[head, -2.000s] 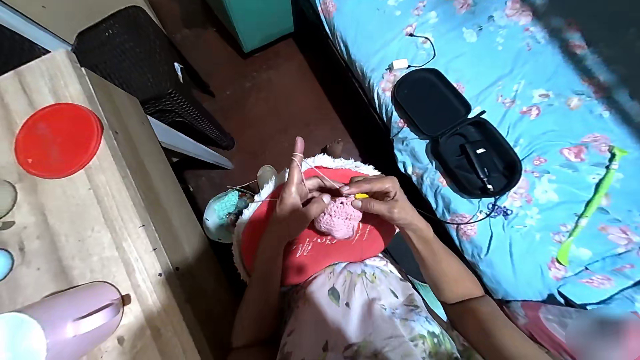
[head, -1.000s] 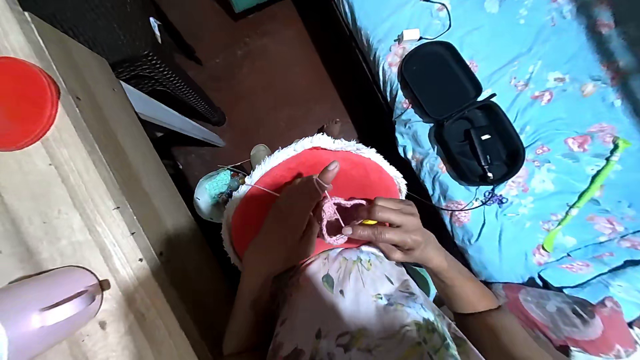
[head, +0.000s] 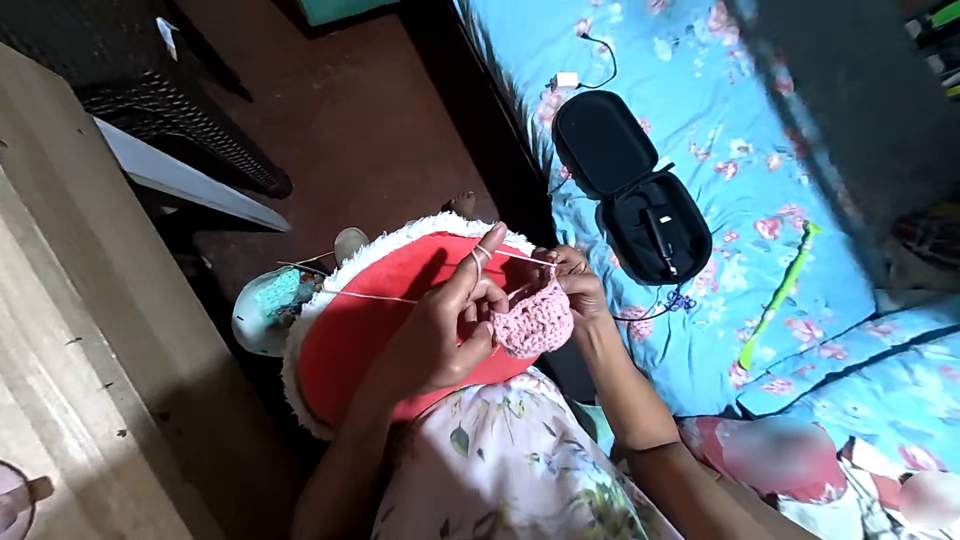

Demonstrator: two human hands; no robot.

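A small pink crocheted piece (head: 534, 322) hangs between my hands above a red cushion with a fluffy white edge (head: 360, 330) on my lap. My left hand (head: 457, 315) pinches the left rim of the piece, its index finger raised with pink yarn (head: 375, 298) wound round it. That yarn runs left toward a pale bowl (head: 255, 315) holding mint-green yarn. My right hand (head: 581, 285) is closed at the top right of the piece, where the yarn from the left finger meets it. The tool in this hand is hidden by the fingers.
A wooden table (head: 67, 300) stands at the left, with a dark woven plastic chair (head: 172, 112) behind it. On the bed with blue floral sheet (head: 712, 90) at the right lie an open black case (head: 607, 142), a white charger plug (head: 565, 81) and a bright green strip (head: 780, 296).
My right hand has moved up and to the right of the pink piece, and my left index finger is raised with yarn stretched from it. The piece has turned, showing its textured side.
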